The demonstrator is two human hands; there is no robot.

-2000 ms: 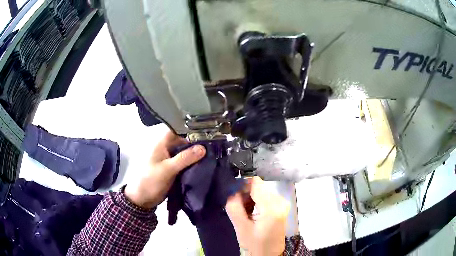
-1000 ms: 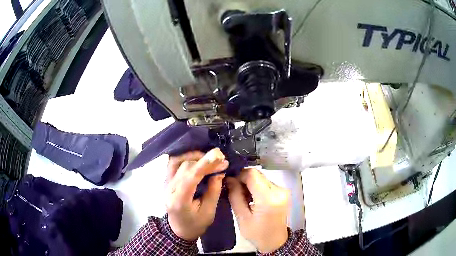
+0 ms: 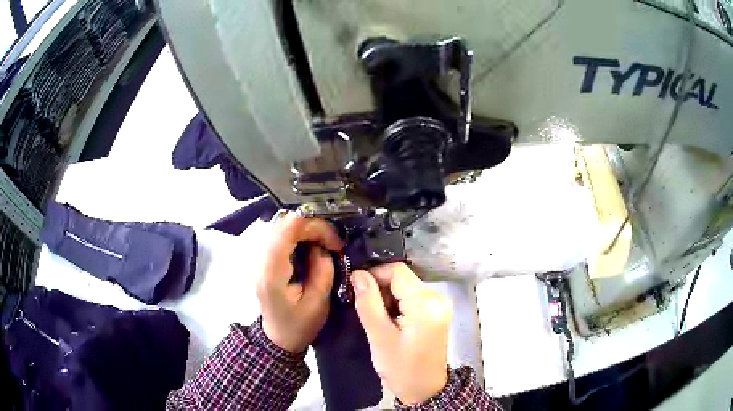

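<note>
A dark navy pouch piece [image 3: 347,353] hangs below the needle area, its upper part under the machine head [image 3: 241,96]. A short silvery zipper [image 3: 346,277] shows on it between my hands. My left hand [image 3: 296,277] pinches the dark fabric left of the zipper, close below the presser foot area. My right hand [image 3: 406,329] has thumb and index finger together at the fabric's right edge, beside the zipper's lower end. The needle and presser foot are mostly hidden behind the head and my fingers.
Flat zippered panels [image 3: 120,249] lie at left, with a heap of zippered pieces [image 3: 104,345] lower left. Dark pouches [image 3: 213,160] lie behind the head. The pale cylinder bed [image 3: 514,217] extends right, beside a yellow block [image 3: 604,213]. Racks of dark pieces [image 3: 56,96] stand far left.
My left hand has shifted a little up and left, and the zipper now shows between my hands. The fabric stretched out at left shows less. The view has shifted slightly.
</note>
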